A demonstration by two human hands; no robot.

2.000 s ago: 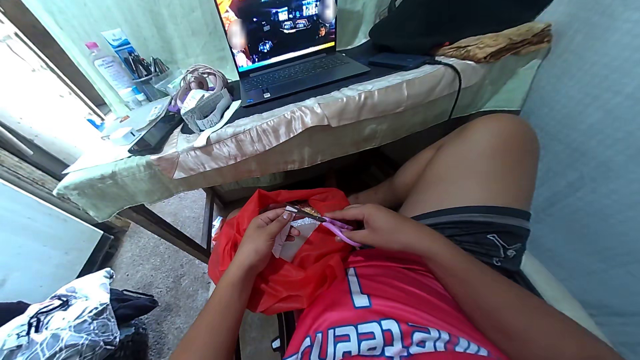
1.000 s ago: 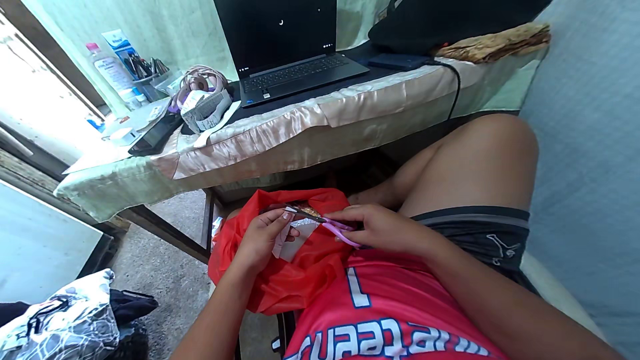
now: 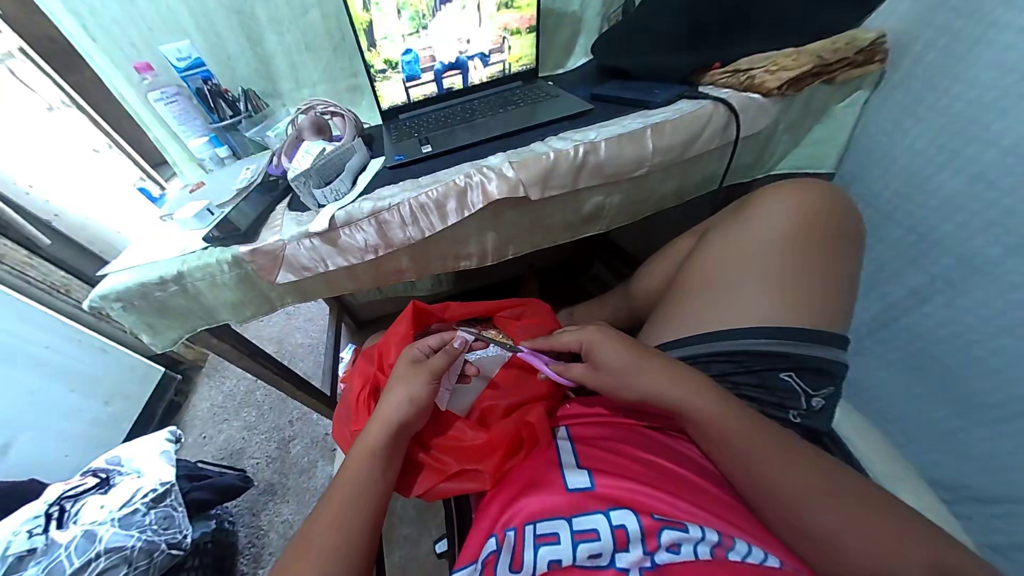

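My right hand [image 3: 596, 360] grips the pink handles of a pair of scissors [image 3: 544, 366], whose dark blades point left toward my other hand. Between the thumb and fingers of my left hand [image 3: 428, 372] is a strip of whitish paper or fabric [image 3: 453, 382], at the tips of the blades. Under both hands a red plastic bag [image 3: 456, 464] lies bunched in my lap. A pale, flat piece [image 3: 480, 388] rests on it below the blades. Small brownish bits show in the bag's opening; what they are, I cannot tell.
On the cloth-covered table [image 3: 384, 240] ahead stand a laptop [image 3: 480, 116], a small box [image 3: 332, 172] with coiled straps and a plastic bottle [image 3: 172, 104]. A black cable [image 3: 734, 144] hangs over its edge. A patterned bag [image 3: 104, 504] lies at lower left.
The laptop screen has gone from a game-like picture to dark, and now to a bright picture of a bench outdoors. Both hands stay in about the same place.
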